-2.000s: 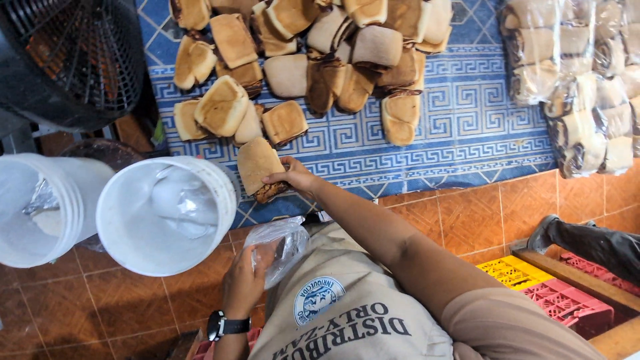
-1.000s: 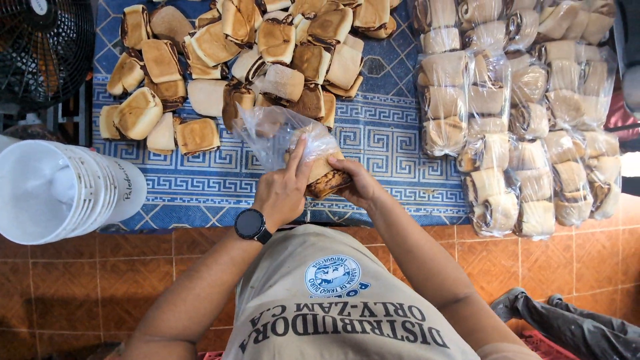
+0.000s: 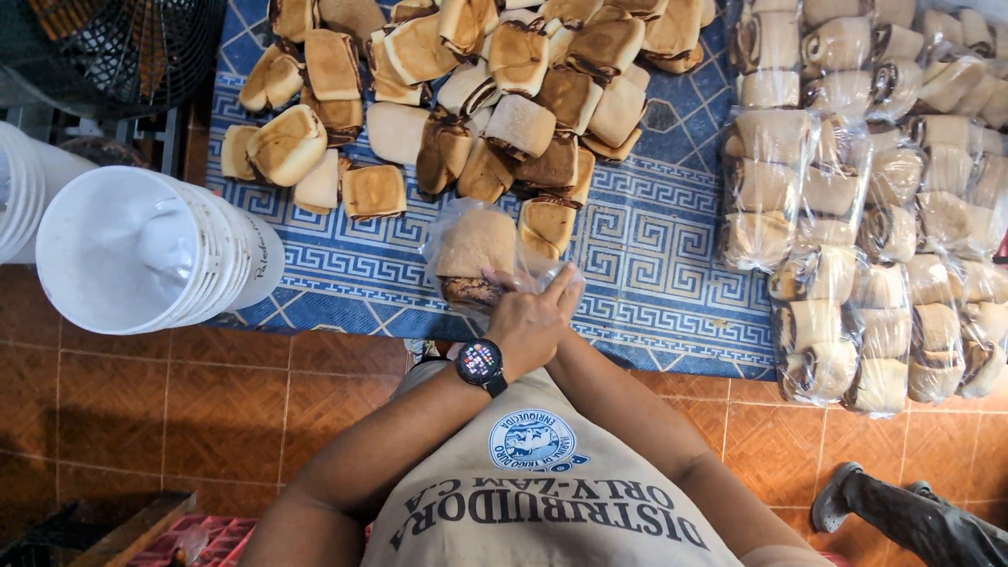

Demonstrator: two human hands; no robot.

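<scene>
A clear plastic bag (image 3: 472,216) with a filled bread roll (image 3: 475,244) inside lies at the near side of the table, below the loose rolls. My left hand (image 3: 531,319), with a smartwatch (image 3: 479,364) on the wrist, is crossed over my right and has its fingers on the gathered end of the bag. Most of my right hand (image 3: 504,277) is hidden under the left; a few fingertips show against the roll through the plastic. A heap of loose filled rolls (image 3: 516,126) with browned tops spreads just beyond the bag.
Stacked white plastic buckets (image 3: 118,252) stand at the left, with a black fan (image 3: 118,55) behind. Bagged rolls (image 3: 768,185) lie in rows at the right of the blue patterned tablecloth (image 3: 669,236). Another person's leg and shoe (image 3: 839,496) show at the lower right, red crates (image 3: 205,539) at the lower left.
Two seconds ago my right hand held a roll beside the bucket and my left held the bag. The roll is now in the bag on the table, and my hands have crossed.
</scene>
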